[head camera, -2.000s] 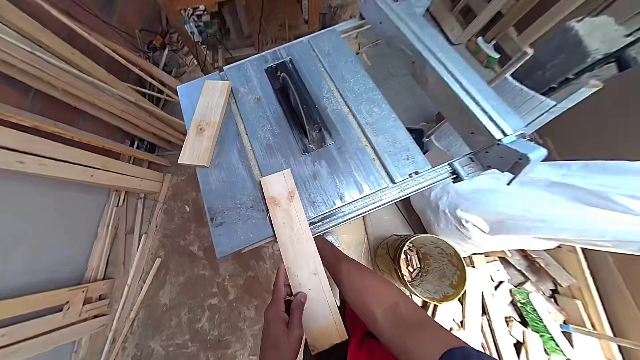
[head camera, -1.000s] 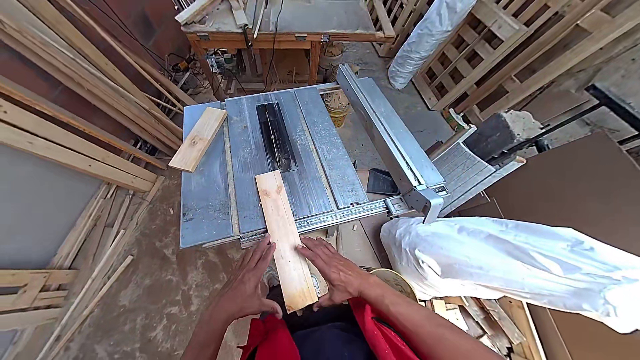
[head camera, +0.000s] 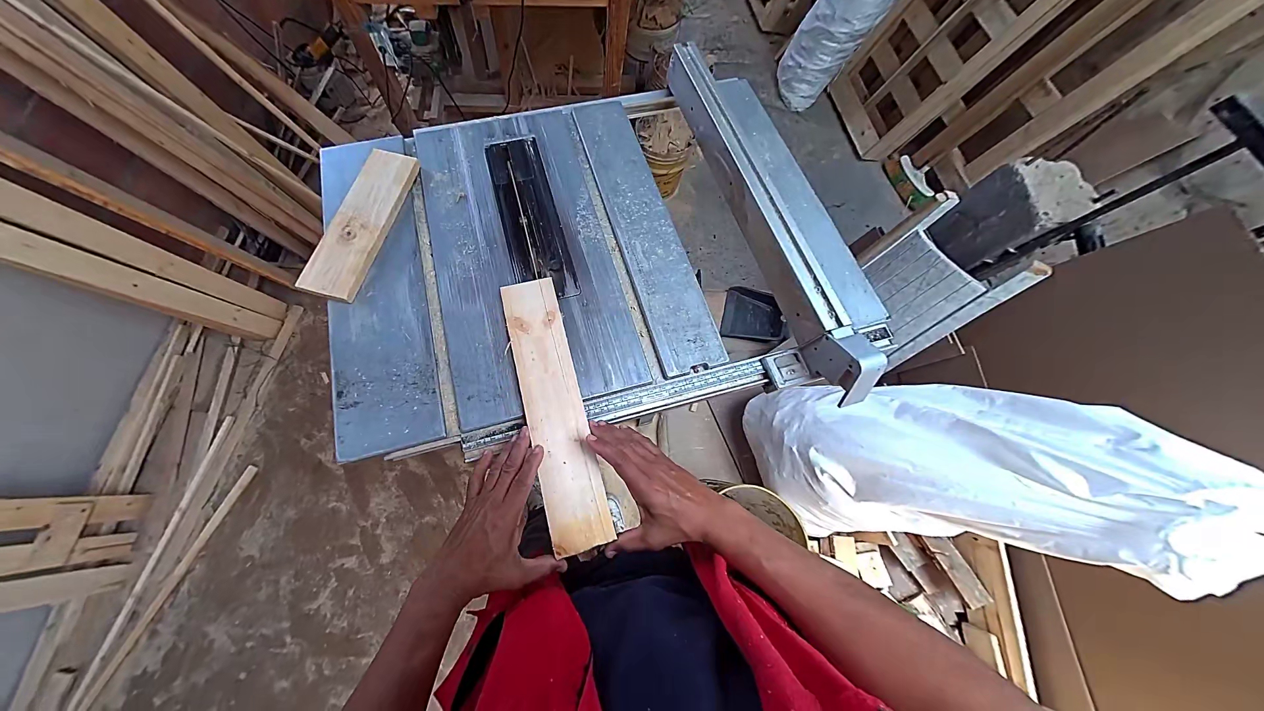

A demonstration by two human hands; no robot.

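Note:
A pine board (head camera: pixel 558 425) lies with its far part on the metal top of a table saw (head camera: pixel 474 326), its near end sticking out past the front rail towards my body. My left hand (head camera: pixel 499 513) holds its left edge and my right hand (head camera: pixel 657 489) its right edge, both near the close end. A pencil-like line runs along the board. Its far end is at the near end of the dark throat plate (head camera: pixel 531 217); the blade shows there as a thin line. A second, shorter board (head camera: pixel 360 222) rests on the left side of the top.
The rip fence (head camera: pixel 760 197) stands off to the right, beyond the table top. A white plastic sack (head camera: pixel 968 464) and a bucket (head camera: pixel 765 509) are at my right. Long planks (head camera: pixel 118 109) lean at the left; scrap wood (head camera: pixel 928 573) lies at the lower right.
Two seconds ago my right arm reached under the board towards the saw's front; now that hand is at the board's right edge. The view has shifted. Since one second ago, little has plainly changed.

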